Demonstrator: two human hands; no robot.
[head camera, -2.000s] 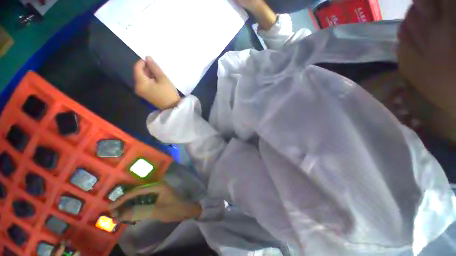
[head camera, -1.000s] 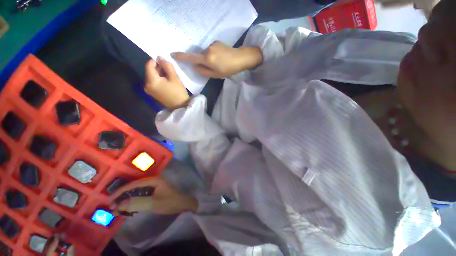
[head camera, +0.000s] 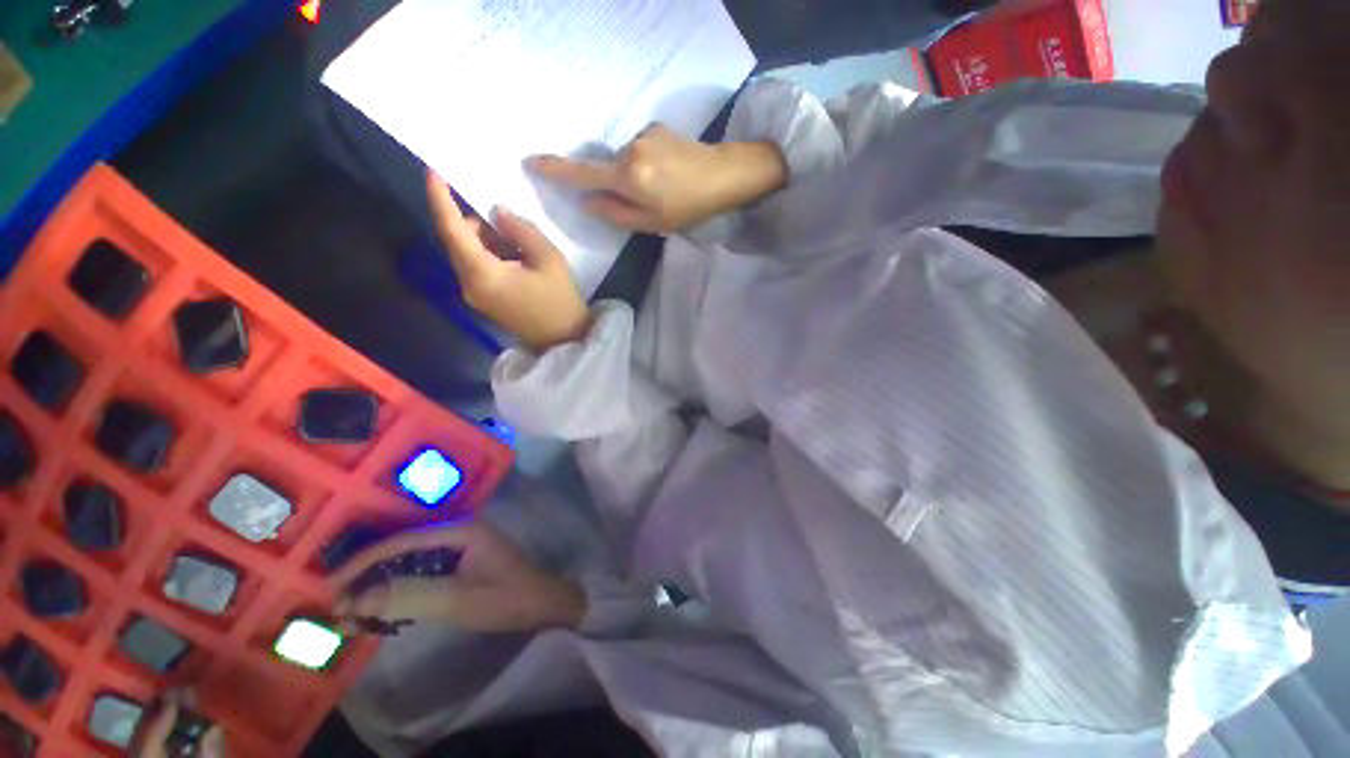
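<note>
An orange-red compartment tray fills the lower left, tilted. Its pockets hold dark square devices and several grey-faced ones. One device glows blue near the right corner; another glows white with a green rim. My right hand lies over the tray's right edge between them, fingers curled around a dark device, its outline blurred. Its fingertips are close to the white-lit device. My left hand is small and cut off by the bottom edge; something dark shows between its fingers, not clear.
A neighbouring person in a white striped smock fills the right side, holding a printed paper sheet and pointing at it. A green bench with a blue edge is at upper left. A red box stands at the top.
The corner screen went from white to yellow to blue, the lower one from orange to blue to white. The neighbour's hand came onto the paper. My right hand stays nearly in place.
</note>
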